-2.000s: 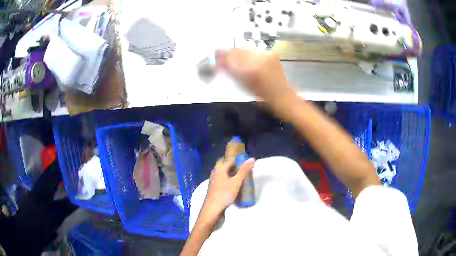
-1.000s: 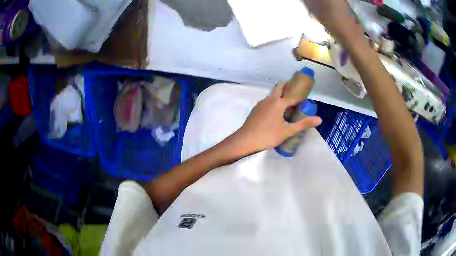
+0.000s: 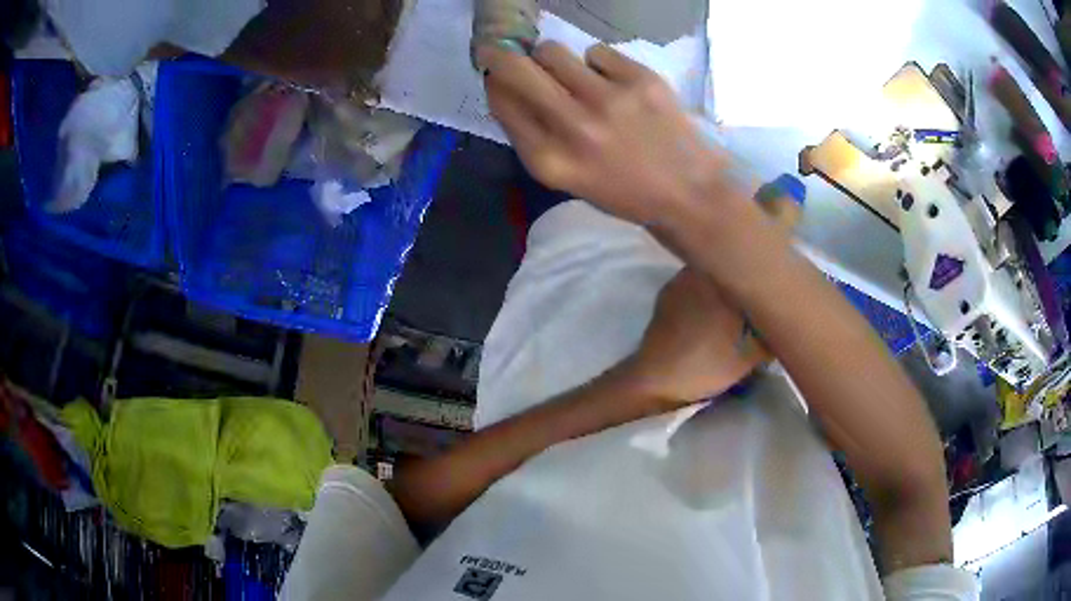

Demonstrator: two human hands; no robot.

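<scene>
My right hand [image 3: 605, 129] reaches across my left forearm and grips a tan thread cone [image 3: 505, 26] with a pale green rim. That cone is cut off by the top edge, over the table. My left hand [image 3: 699, 335] is below, near my lap, partly covered by my right forearm. It holds brown thread cone work; one blue cone end [image 3: 785, 188] shows above the forearm. The rest of what it holds is mostly hidden.
The white table [image 3: 446, 76] spans the top, with grey fabric [image 3: 640, 18] on it. The sewing machine [image 3: 945, 252] is at right, with dark cones behind. Blue crates [image 3: 288, 264] with offcuts are at left; yellow-green cloth [image 3: 217, 458] lies lower left.
My right hand has come from the machine side across to the left and now shows a green-rimmed cone. My left hand is lower, its cones now largely covered. The view has turned.
</scene>
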